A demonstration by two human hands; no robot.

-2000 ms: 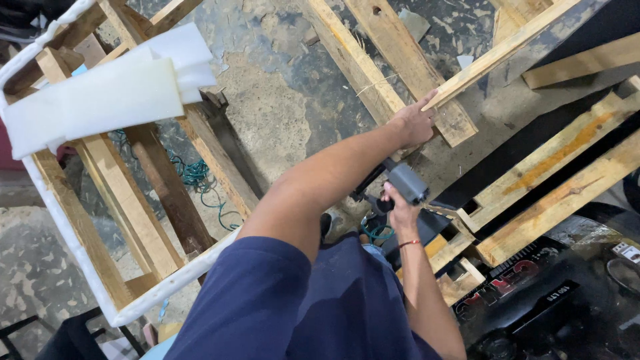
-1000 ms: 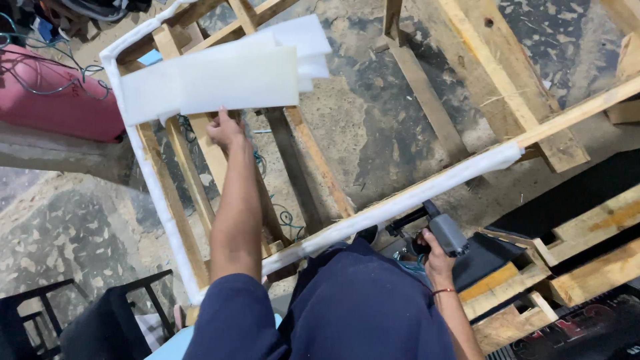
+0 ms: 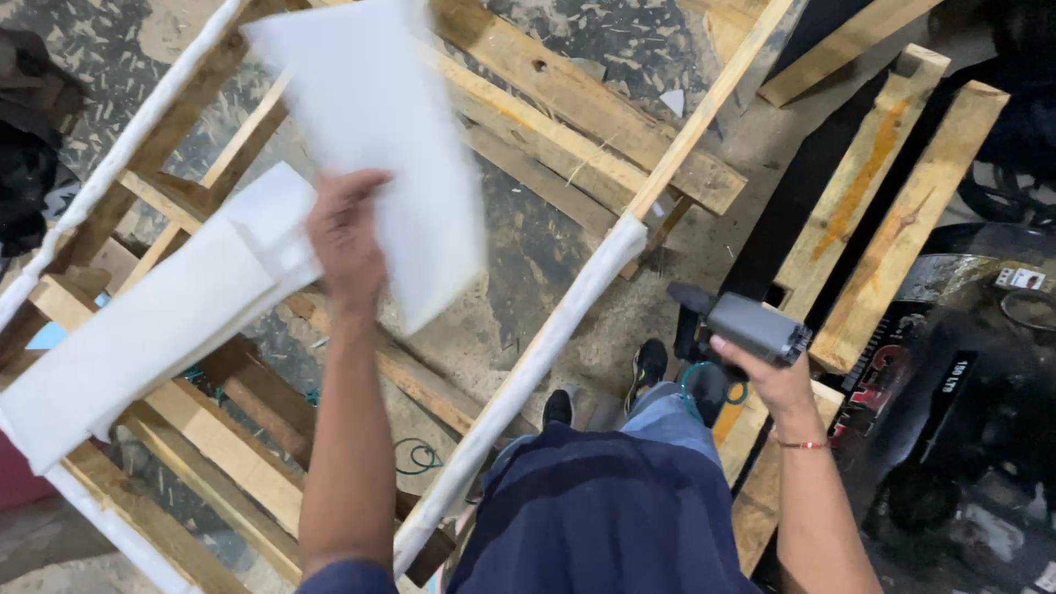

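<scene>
My left hand (image 3: 351,235) grips a white foam sheet (image 3: 384,140), blurred by motion, above a wooden frame. More white foam strips (image 3: 157,322) lie stacked across the frame's slats, left of that hand. White foam padding (image 3: 528,371) covers part of the near rail, while bare wood (image 3: 714,107) shows at its upper end. In my right hand (image 3: 771,375) is a dark pneumatic tool (image 3: 751,326), probably a stapler or nailer, held right of the padded rail. Its nose points left and touches nothing that I can make out.
Wooden beams (image 3: 916,223) rest on a black surface at the right, beside a black air compressor tank (image 3: 924,462). Loose planks (image 3: 577,107) cross behind the frame. A thin green hose (image 3: 419,455) lies on the floor near my feet (image 3: 558,407).
My left hand has lifted a foam sheet from the stack on the frame, where it was touching the stack a second ago. The right hand still holds the tool. The view has shifted.
</scene>
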